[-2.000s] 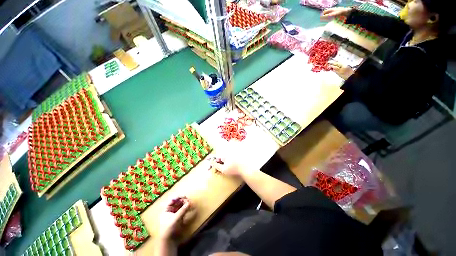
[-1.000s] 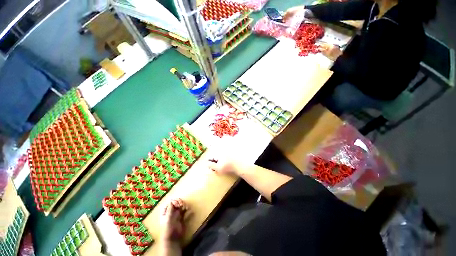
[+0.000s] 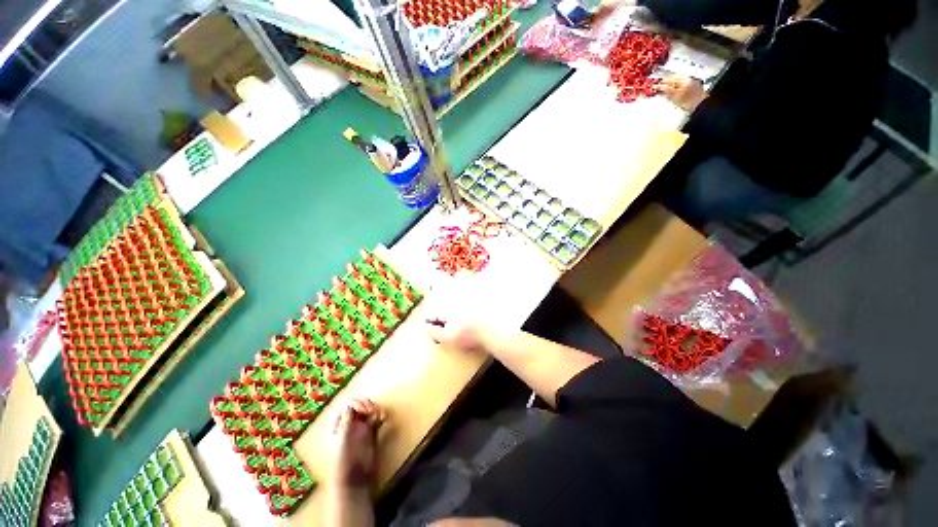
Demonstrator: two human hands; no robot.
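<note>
My left hand [image 3: 360,424] is curled palm up over the bare cardboard, its fingers closed around small red ring parts, largely hidden. My right hand [image 3: 456,336] is over the same cardboard, up and right of my left hand, its fingertips pinched on a small dark-red piece, blurred. Fitted units [image 3: 319,355] stand in dense red-green rows on the cardboard sheet [image 3: 411,396], beyond both hands. A loose red pile [image 3: 460,250] lies on the white surface above my right hand. The bare-unit array [image 3: 530,209] lies right of the pile.
A blue pen pot [image 3: 415,178] stands by the metal post [image 3: 409,98]. Stacked layers [image 3: 139,309] lie left on the green bench [image 3: 278,196]. An open carton [image 3: 614,270] with a bag of red parts [image 3: 710,335] is at lower right. Another person [image 3: 782,113] sits at upper right.
The view has tilted and shifted slightly. My hands stay over the bare cardboard, with small finger movements. The other person's hand has moved from the far units to the phone.
</note>
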